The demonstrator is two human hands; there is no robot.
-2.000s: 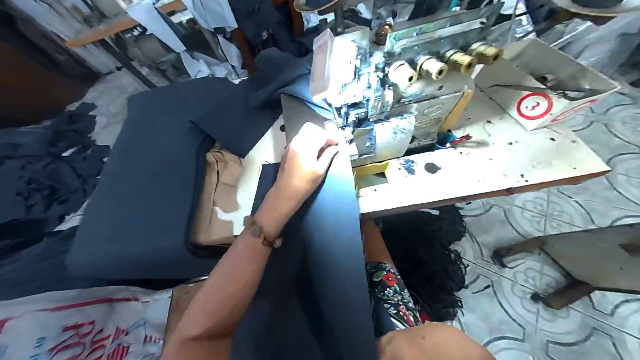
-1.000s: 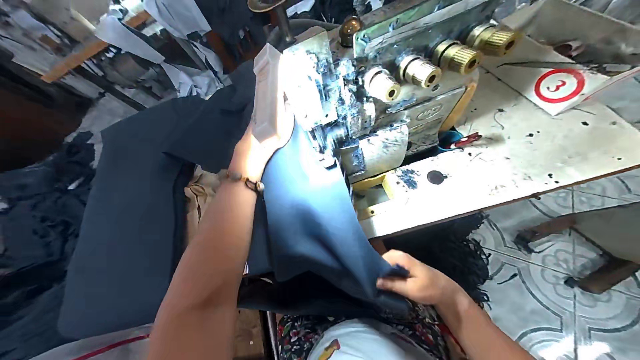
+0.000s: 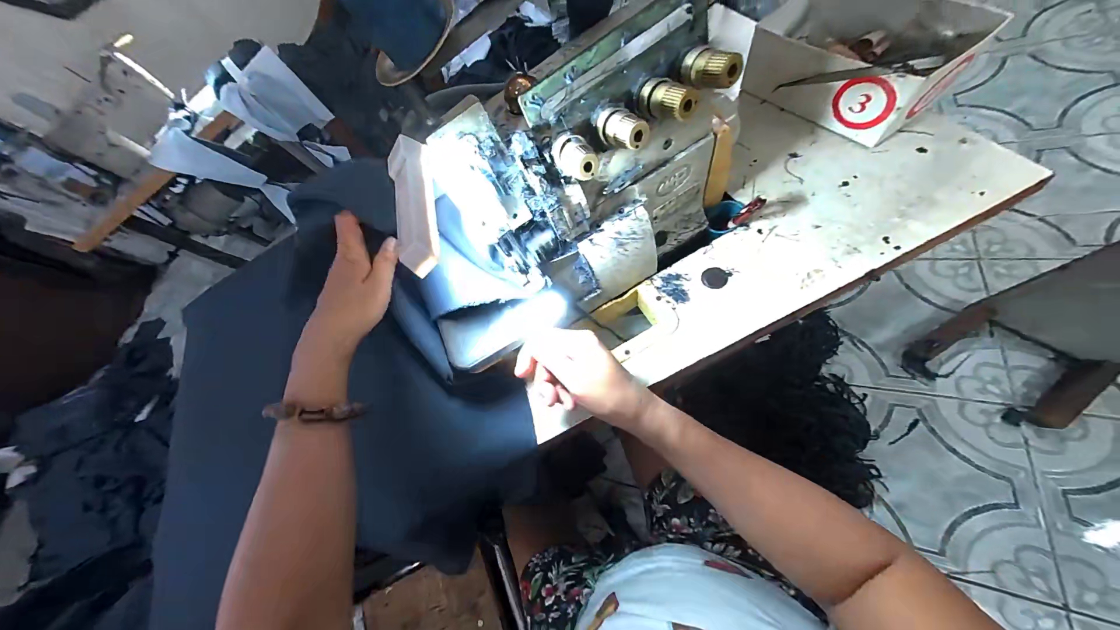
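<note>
An overlock sewing machine [image 3: 612, 184] with brass tension knobs stands on a worn white table. Dark navy fabric [image 3: 402, 455] hangs over the left side and runs up to the machine's lit presser foot area. My left hand [image 3: 359, 276], with a bracelet at its wrist, rests on the fabric with thumb and fingers apart, beside a clear plastic guard [image 3: 415, 206]. My right hand [image 3: 573, 367] is at the table's front edge, just below the metal plate [image 3: 490, 332], its fingers curled; glare hides whether something thin is between them.
At the back right stands a white carton [image 3: 875, 87] with scraps and a dark pointed tool. A small blue cup [image 3: 724, 217] sits beside the machine. Black thread waste [image 3: 787, 394] hangs under the table [image 3: 875, 201]. A wooden-legged stool [image 3: 1041, 350] is on the tiled floor at right.
My right hand has let go of the fabric's near edge and moved up to the machine's front. My left hand has moved left, away from the plastic guard. The fabric now lies farther left.
</note>
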